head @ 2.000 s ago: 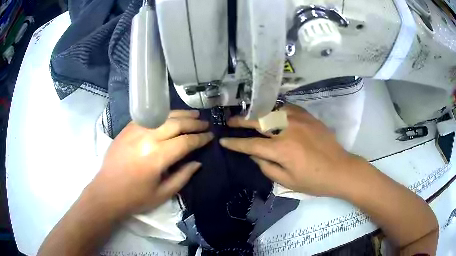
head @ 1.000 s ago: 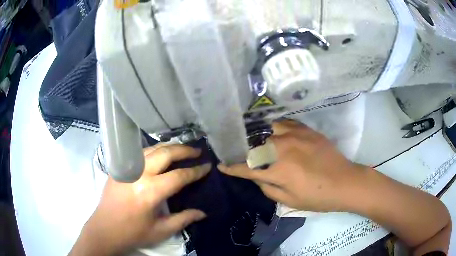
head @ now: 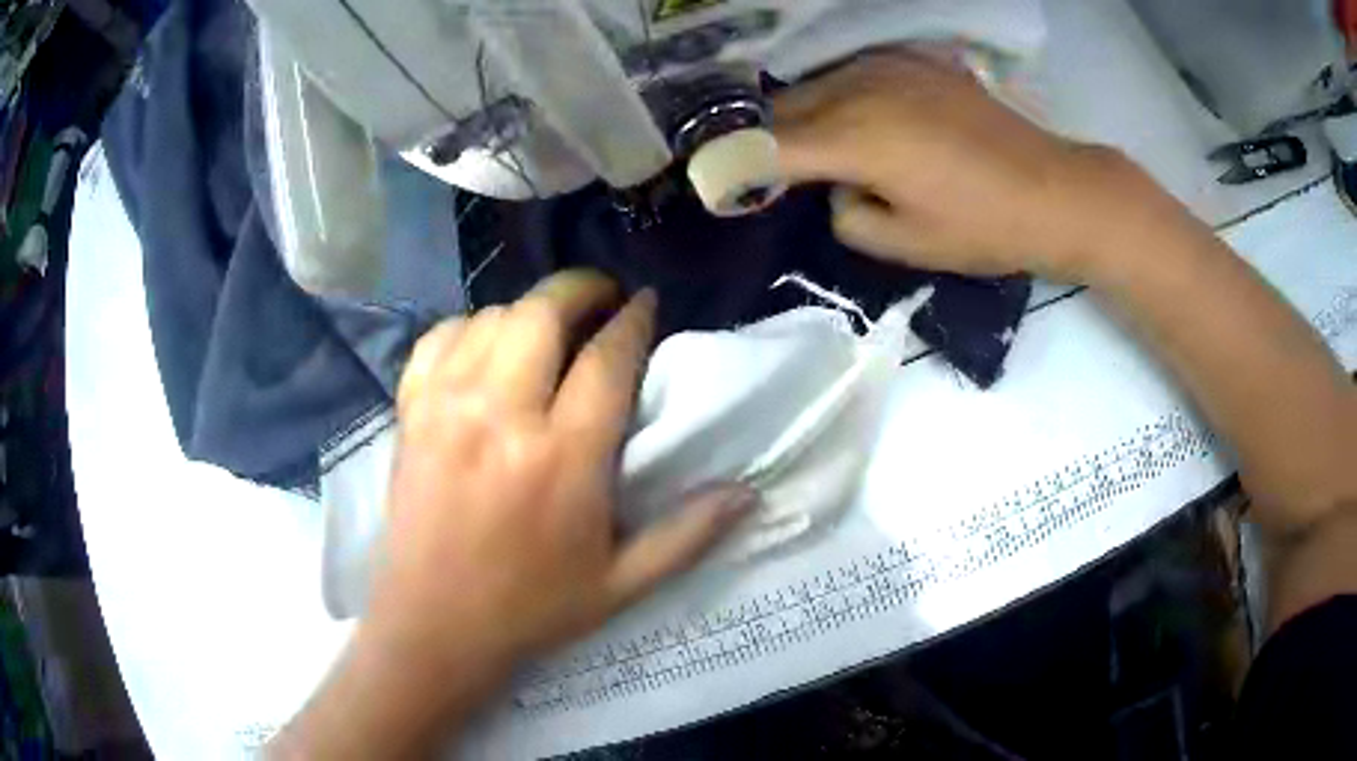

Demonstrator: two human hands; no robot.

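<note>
The near-black cloth panel (head: pixel 714 275) lies under the sewing machine head, its pale frayed edge showing at the right. White pocketing (head: pixel 744 387) lies bunched in front of it, and blue-grey denim (head: pixel 268 327) spreads to the left. My left hand (head: pixel 506 461) is spread over the cloth, with the thumb on the white pocketing and the fingertips at the dark panel; one finger is bent under. My right hand (head: pixel 953 164) lies on the dark panel at the right of the head, its fingertips partly hidden behind the cream knob (head: pixel 734 170). The needle area is blurred.
The machine head (head: pixel 521 89) overhangs the cloth, with a smooth pale bar (head: pixel 320 179) at its left. Black thread snips (head: pixel 1259 158) lie on the bed at the right. Ruler markings (head: pixel 893 572) run along the curved front edge of the white table.
The view has shifted, so the head sits higher in the picture. The dark panel has been turned and white pocketing now shows in front. My left hand has moved onto the pocketing.
</note>
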